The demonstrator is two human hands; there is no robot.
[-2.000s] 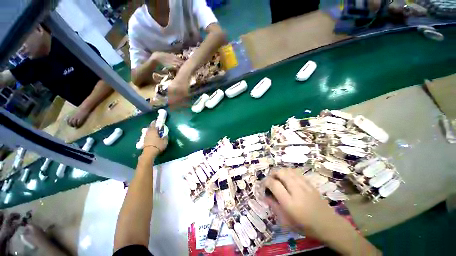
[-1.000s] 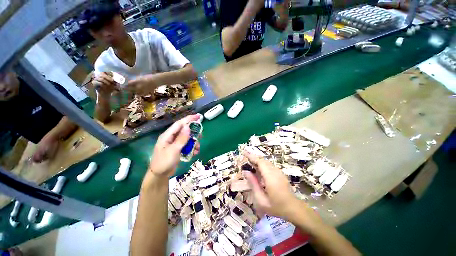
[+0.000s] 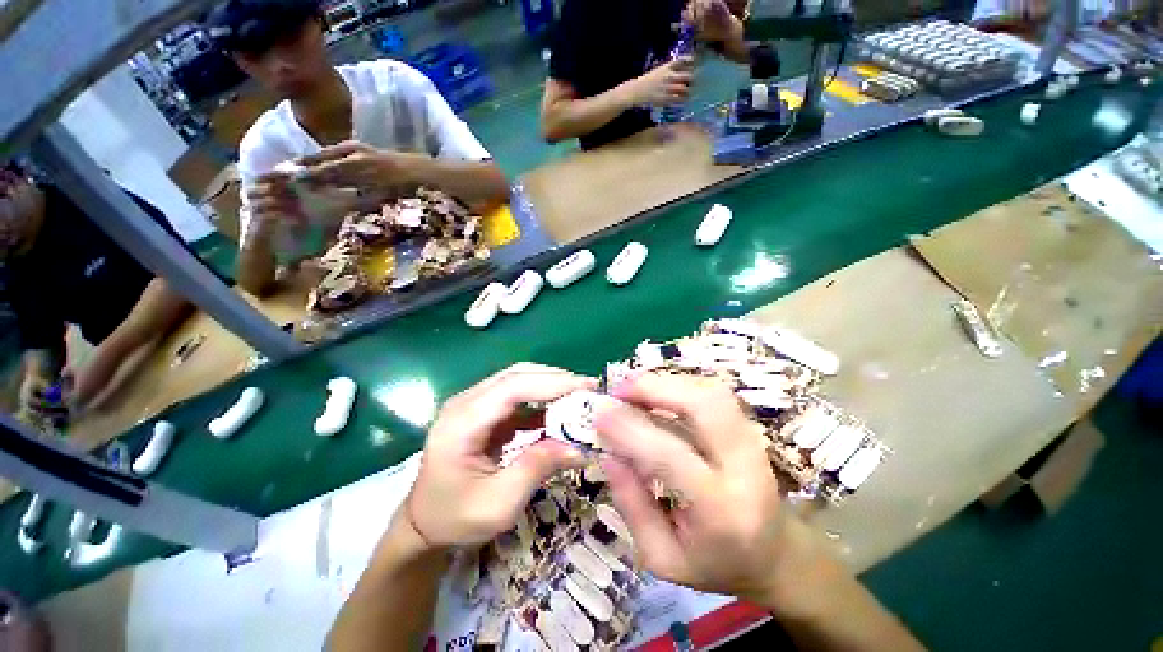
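Observation:
My left hand and my right hand meet in front of me over the pile. They hold a white housing between their fingertips; its inside is mostly hidden. My right fingers press against its right side. If they also hold a small part, the fingers hide it. The heap of cream-beige inner frames, some with dark squares, lies below and to the right of my hands. A red and white printed carton sheet shows under the heap.
The green conveyor belt runs beyond the heap with several white units. A grey upright stands at left. A white sheet lies left, brown paper right. People work across the belt; a tray of white units sits far right.
My left hand took a unit from the belt and brought it over the heap. My right hand has risen from the heap to meet it. Belt units have shifted.

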